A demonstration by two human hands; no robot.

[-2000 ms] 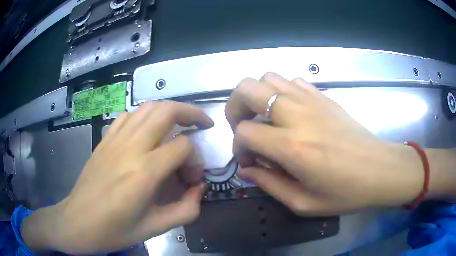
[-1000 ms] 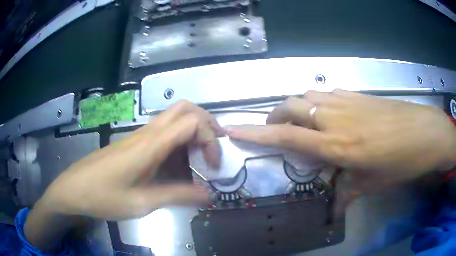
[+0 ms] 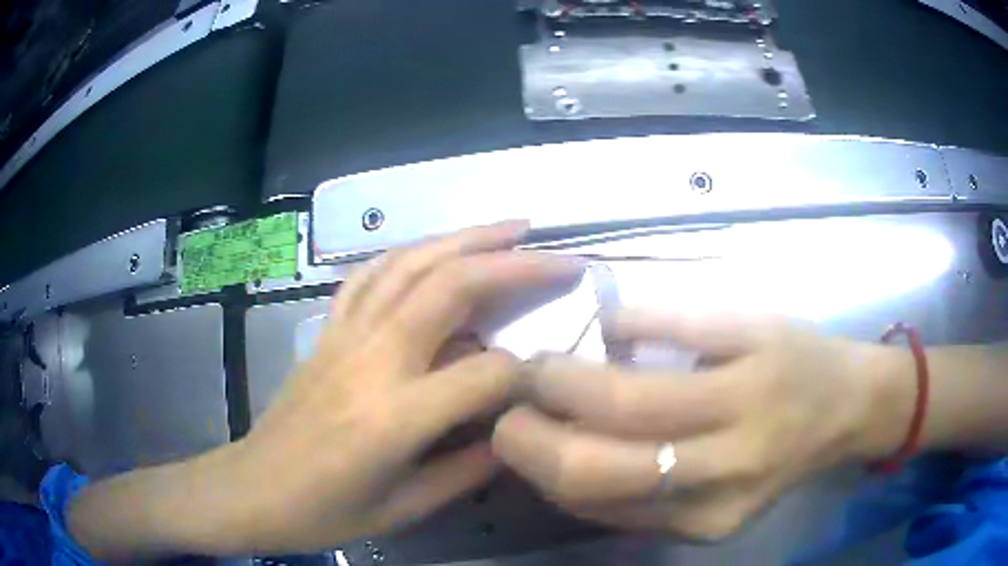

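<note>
A carrier fixture point(image 3: 531, 525) lies on the metal bench in front of me, mostly covered by both hands. A bright, shiny flat plate point(image 3: 553, 326) shows between the hands. My left hand point(image 3: 387, 387) lies over the fixture's left part, fingers bent beside the plate. My right hand point(image 3: 685, 420), with a ring, lies over the fixture's right part, its fingertips meeting the left hand's fingertips. The round units are hidden. The fingers are blurred, and what they hold cannot be told.
A dark-green conveyor belt point(image 3: 409, 88) runs behind a silver guide rail point(image 3: 531, 182). Another carrier fixture point(image 3: 663, 83) lies on the belt. A green label point(image 3: 238, 252) sits at the rail joint. A round disc point(image 3: 1000, 238) is at the right edge.
The fixture on the belt has moved right. My hands have closed together over the near fixture and now hide the round units that showed before. The right hand has moved left and down.
</note>
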